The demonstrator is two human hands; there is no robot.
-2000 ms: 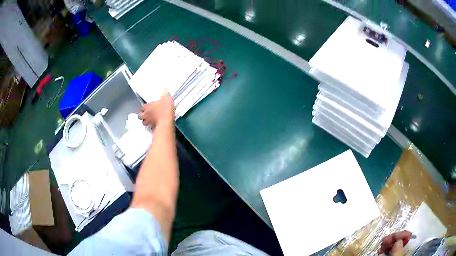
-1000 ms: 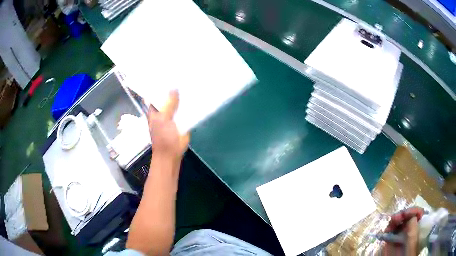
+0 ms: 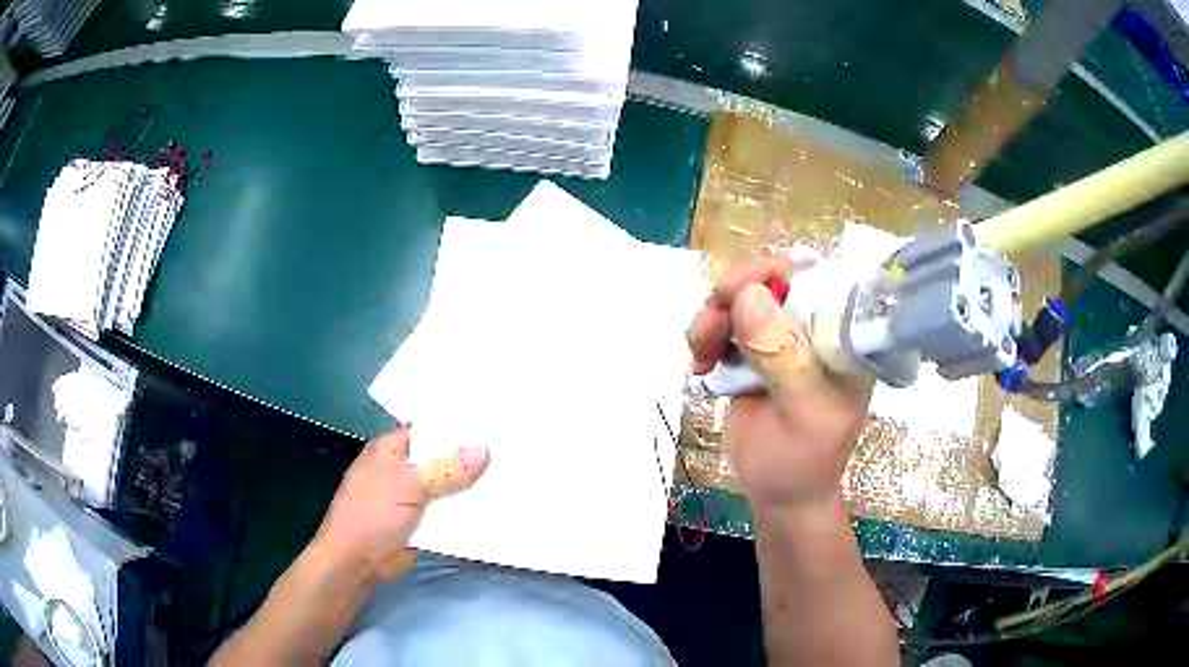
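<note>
My left hand [image 3: 372, 502] grips the lower left edge of a thin white panel [image 3: 548, 430], thumb on top. Red and dark wires [image 3: 685, 515] hang from its right side. The panel lies over another white plate [image 3: 554, 215], whose corners show behind it; the plate's three-lobed hole is hidden. My right hand [image 3: 782, 352] holds the glue dispensing gun [image 3: 932, 306], with its red button by my fingers and its grey block to the right. The gun is close to the panel's right edge; I cannot tell if they touch. Tan tape wraps fingers on both hands.
A tall stack of white-edged panels [image 3: 509, 98] stands at the back. A pile of wired boards [image 3: 104, 248] is at left. The brown cardboard mat [image 3: 769, 170] lies at right with a crumpled cloth [image 3: 1024, 456]. A cream hose [image 3: 1095, 196] runs from the gun.
The view has swung right. My left hand has brought the white panel from the left over the holed plate. My right hand and the gun have come up beside it.
</note>
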